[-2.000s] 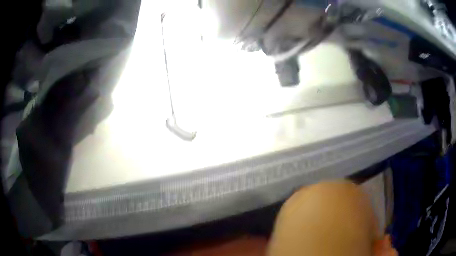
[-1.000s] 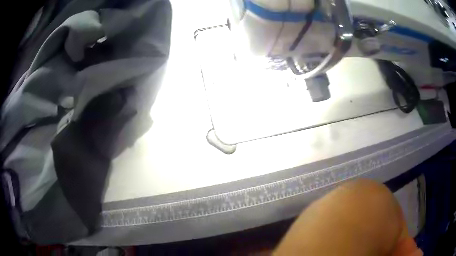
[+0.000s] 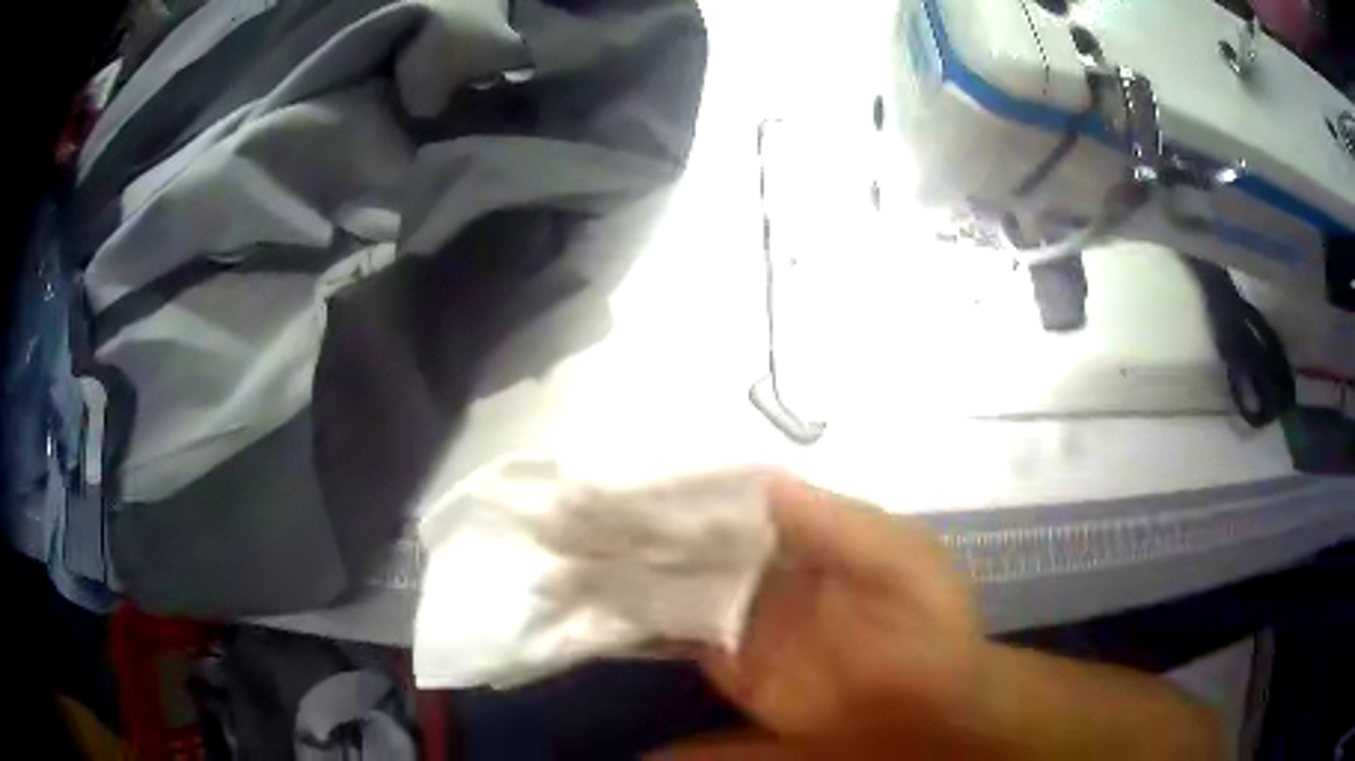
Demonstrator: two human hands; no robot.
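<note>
My right hand point(image 3: 855, 625), slightly blurred, comes in from the lower right and pinches a limp white piece of cloth point(image 3: 595, 572) by its right end, over the table's front edge. The piece hangs spread to the left, with soft folds. My left hand is not in view. A dark grey garment with a pale inner side point(image 3: 223, 320) lies in a crumpled heap on the left of the table, away from the hand. The white sewing machine head point(image 3: 1025, 112) stands at the upper right, with a dark cylindrical attachment point(image 3: 1060, 293) beside its brightly lit needle area.
A ruler strip point(image 3: 1100, 547) runs along the table's front edge. Black scissor handles point(image 3: 1256, 357) lie under the machine arm at the right. A red basket point(image 3: 156, 691) holding dark and grey cloth is below the table at the lower left. Bluish plastic-like material point(image 3: 45, 402) is at the far left.
The view has shifted, so the table and machine sit further right and more of the garment heap shows. The white piece has come into view, held in my right hand.
</note>
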